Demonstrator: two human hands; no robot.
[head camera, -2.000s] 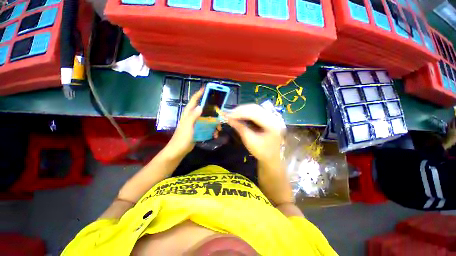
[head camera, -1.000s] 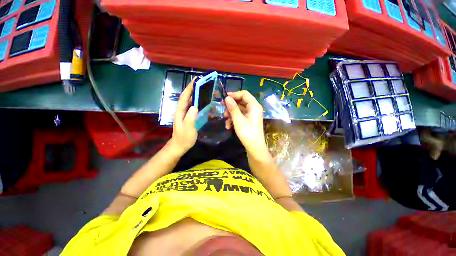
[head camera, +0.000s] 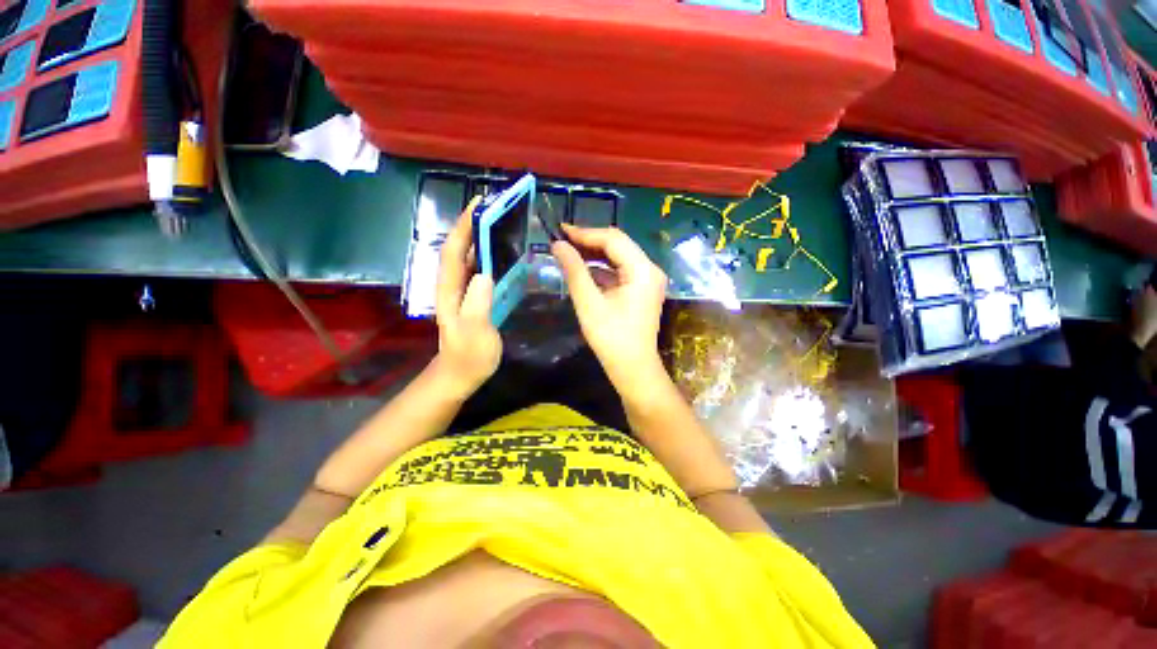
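A light-blue phone (head camera: 506, 241) with a dark screen is held tilted, nearly edge-on, above the bench's front edge. My left hand (head camera: 467, 304) grips it from the left side and below. My right hand (head camera: 612, 285) is just right of the phone, thumb and fingertips pinched on thin dark tweezers (head camera: 549, 218) pointing up-left. The tips are near the phone's upper part; I cannot tell if they touch it or hold anything. Behind the hands lies a lens tray (head camera: 439, 203) with dark-framed squares, partly hidden by the phone and hands.
Red foam tray stacks (head camera: 571, 89) line the back. Yellow strips (head camera: 761, 228) and shiny film (head camera: 705, 271) lie right of the lens tray. Spare lens trays (head camera: 941, 247) stand farther right. A waste box (head camera: 787, 418) is below the bench edge. A screwdriver (head camera: 161, 114) and tissue (head camera: 336, 142) lie left.
The phone has turned from screen facing up to nearly edge-on. My right hand has moved off the screen to the phone's right, with tweezers now visible. A yellow strip now lies farther right on the bench.
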